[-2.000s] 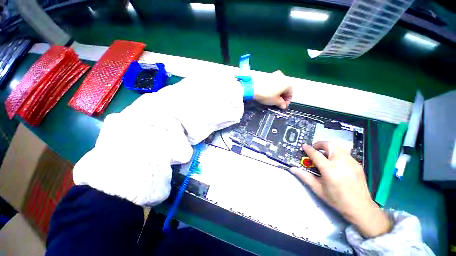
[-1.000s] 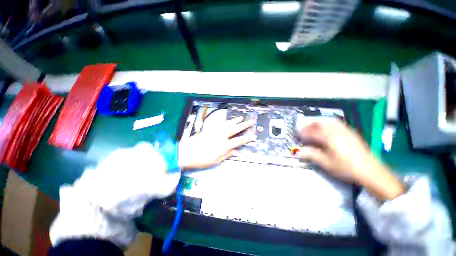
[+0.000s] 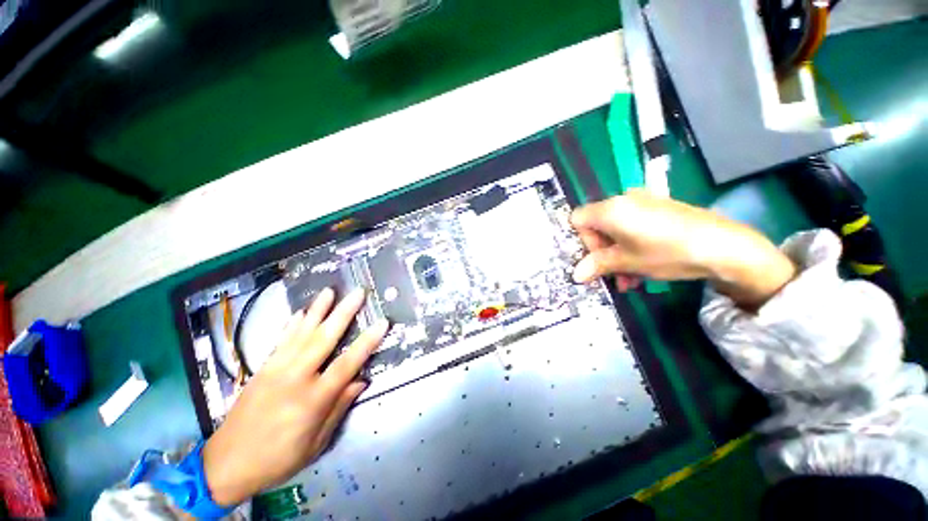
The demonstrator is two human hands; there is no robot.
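Observation:
The laptop case point(image 3: 488, 407) lies open on the bench, its silver panel nearest me. The dark motherboard point(image 3: 417, 265) lies along its far half, with a red and yellow spot near its lower edge. My left hand point(image 3: 295, 397) rests flat with spread fingers on the board's left part, holding nothing. My right hand point(image 3: 641, 244) has its thumb and fingertips at the board's right edge; whether it grips the edge or something small is hidden. A black cable point(image 3: 240, 324) curves at the case's left.
A blue screw tray point(image 3: 43, 371) and red bubble bags point(image 3: 25, 458) are at the left, with a small white strip point(image 3: 124, 395) beside them. A green strip point(image 3: 624, 137), a grey box point(image 3: 712, 92) and a black screwdriver point(image 3: 850, 219) are at the right.
The view has swung right and closer. My left hand moved from the far edge onto the board's left part. My right hand moved from over the board to its right edge.

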